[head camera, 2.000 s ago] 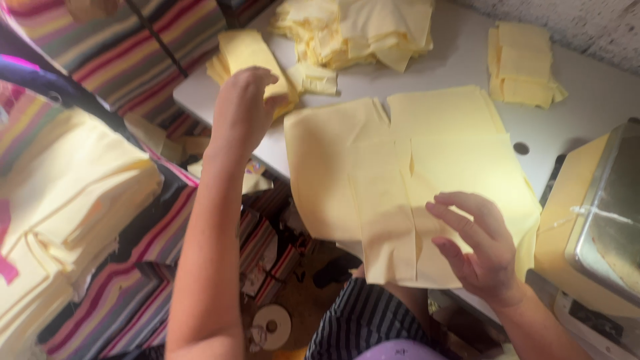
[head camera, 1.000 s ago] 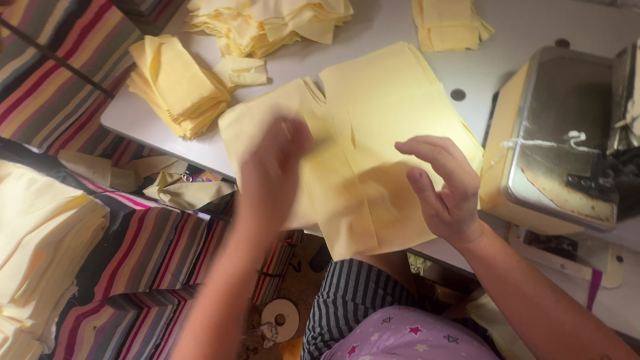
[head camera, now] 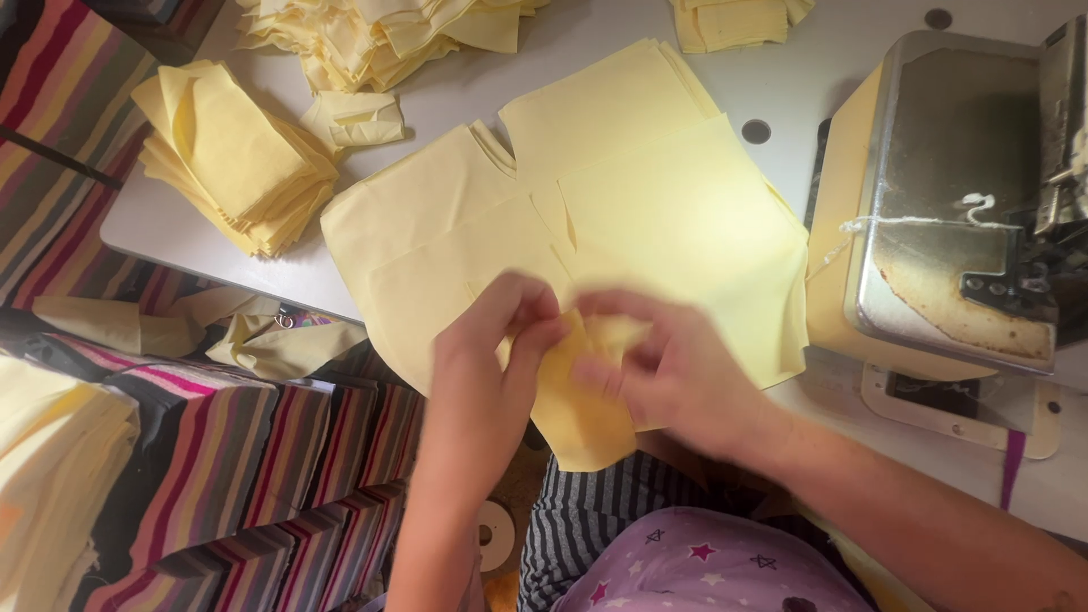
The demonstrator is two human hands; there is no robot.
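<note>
Large cut pieces of yellow fabric (head camera: 663, 204) lie layered at the table's front edge, with a slit near their middle. Over their near part my left hand (head camera: 497, 340) pinches a smaller yellow fabric piece (head camera: 586, 408) between thumb and fingers; the piece hangs down toward my lap. My right hand (head camera: 671, 365), blurred, is at the same piece's right side, fingers curled; whether it grips the piece is unclear. A stack of folded yellow fabric pieces (head camera: 229, 153) lies to the left, beside a small folded piece (head camera: 365, 119).
An industrial sewing machine (head camera: 952, 204) with a metal cover stands at the right. More yellow fabric (head camera: 382, 34) is heaped at the back, with another stack (head camera: 735, 21) farther right. Striped cloth (head camera: 229, 459) and a yellow fabric pile (head camera: 51, 476) are at the left, below the white table (head camera: 170, 221).
My left hand was at the left stack two seconds ago and has come to the near middle of the large fabric. Both hands are now close together at a small piece. The view has shifted.
</note>
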